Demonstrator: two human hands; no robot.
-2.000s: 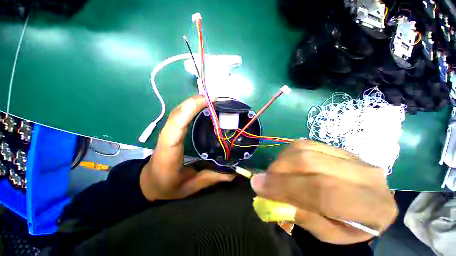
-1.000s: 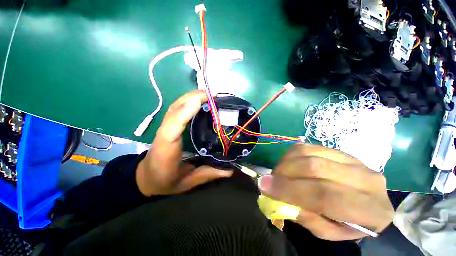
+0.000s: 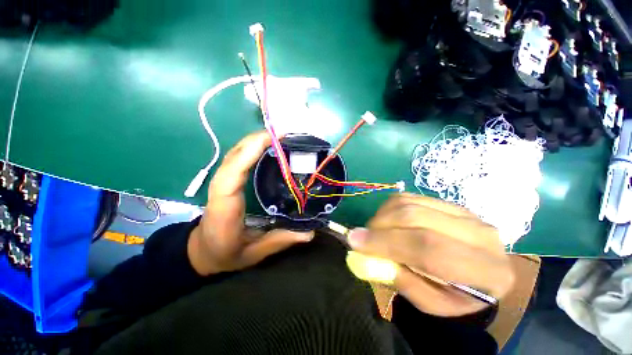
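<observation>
My left hand (image 3: 232,215) holds the round black base housing (image 3: 267,197) from its left side, thumb and fingers around the rim. Red, yellow and orange wires rise from its centre, with white plugs at the top (image 3: 257,29), upper right (image 3: 369,118) and right (image 3: 400,186). A thin black lead (image 3: 251,75) stands beside them. The white bracket (image 3: 287,97) lies behind the housing, with a white tail cable (image 3: 202,114) curving left. My right hand (image 3: 440,253) grips a slim tool (image 3: 337,227) with a pale tip at the housing's lower right edge. Yellow material (image 3: 372,267) shows under the fingers.
A pile of white loops (image 3: 485,177) lies on the green bench (image 3: 159,132) at right. Black camera heads with silvery tops (image 3: 535,52) stand at back right. A blue bin (image 3: 62,243) is lower left, a cardboard box (image 3: 520,298) lower right. White parts (image 3: 619,187) lie far right.
The view has shifted, and more of the cardboard box shows. The right-hand plug now stands clear of my right hand's fingers. My left hand keeps its hold, and the tool stays near the housing's lower edge.
</observation>
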